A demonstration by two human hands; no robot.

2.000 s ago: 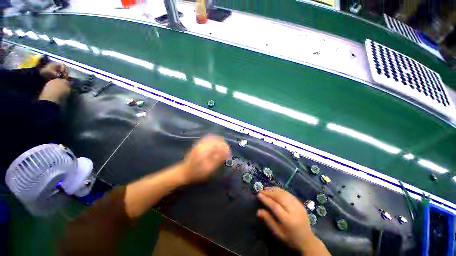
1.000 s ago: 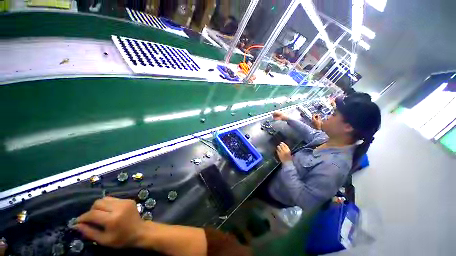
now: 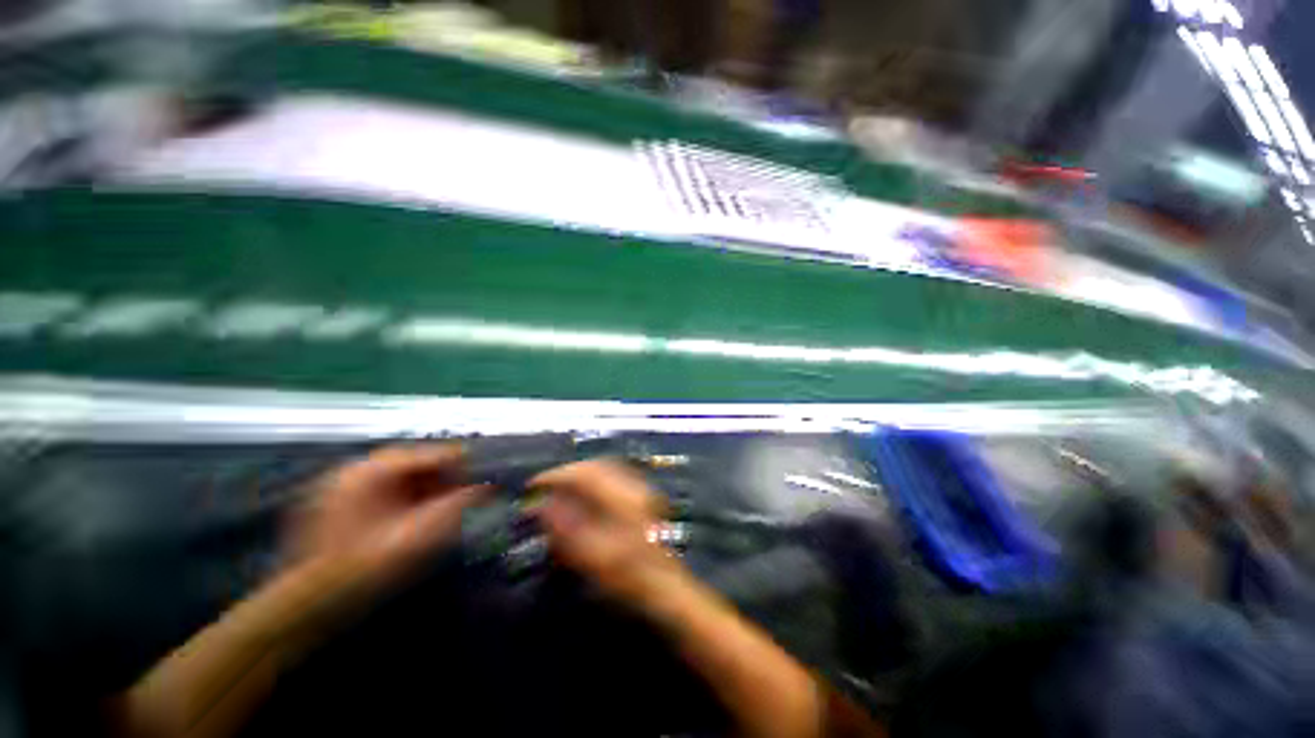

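The frame is strongly blurred. My left hand [image 3: 382, 505] is over the black mat [image 3: 721, 483], its fingers pointing right. My right hand [image 3: 599, 522] is close beside it, with a small gap between the fingertips. Whether either hand holds a small unit cannot be made out. Small bright, smeared units [image 3: 666, 534] lie on the mat just right of my right hand. Other small things between and below the hands are too blurred to tell apart.
A blue bin [image 3: 963, 512] stands on the mat at the right. Beyond the white rail [image 3: 577, 418] runs the green belt [image 3: 476, 281], with a white parts tray [image 3: 743, 188] on its far side. A blurred person [image 3: 1183, 649] is at the lower right.
The view has swung back left from the neighbouring worker and the blue bin. My left hand has come back into view, near my right hand. The picture has become blurred.
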